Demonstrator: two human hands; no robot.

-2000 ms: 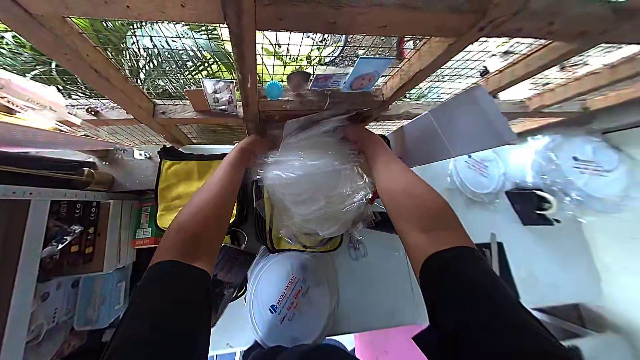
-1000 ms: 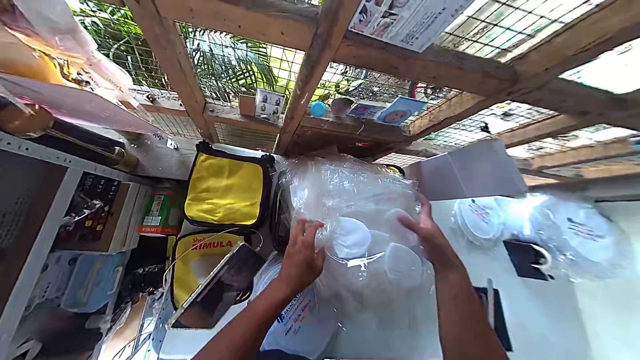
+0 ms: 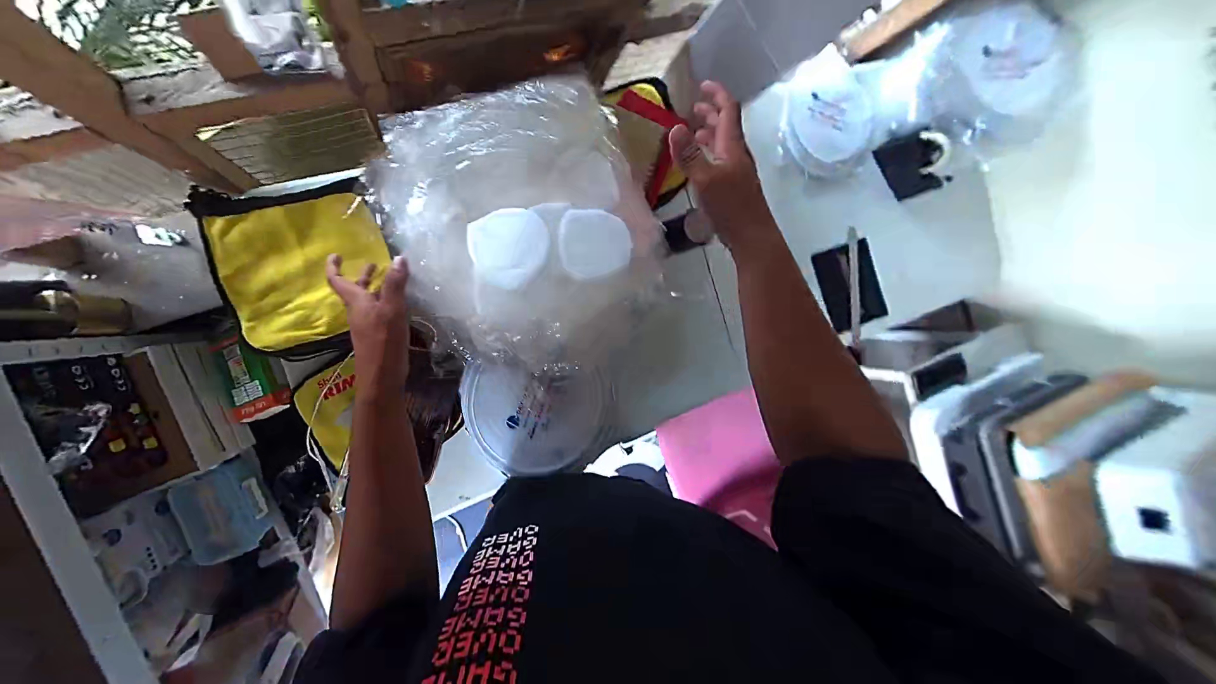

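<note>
A large clear plastic bag (image 3: 532, 161) lies in the middle of the view, with two white rounded pieces (image 3: 551, 245) showing in it or on it. My left hand (image 3: 372, 294) is at the bag's left edge, fingers spread, beside a yellow fabric bag (image 3: 299, 266) with black trim. My right hand (image 3: 717, 157) is raised at the bag's right side, fingers apart, near a red strap (image 3: 654, 112) on another yellow item. Neither hand grips anything. A round tub with a printed white lid (image 3: 537, 418) stands nearest my body, partly under the plastic.
A wooden frame with mesh (image 3: 285, 142) borders the far side. Wrapped round lids (image 3: 826, 114) lie on the right of the white table. A shelf (image 3: 57, 532) with boxes stands at left; a pink object (image 3: 708, 446) is near my right elbow.
Both hands were on the plastic bag a second ago; now they are apart from each other at its sides, with fingers spread. The view has shifted noticeably.
</note>
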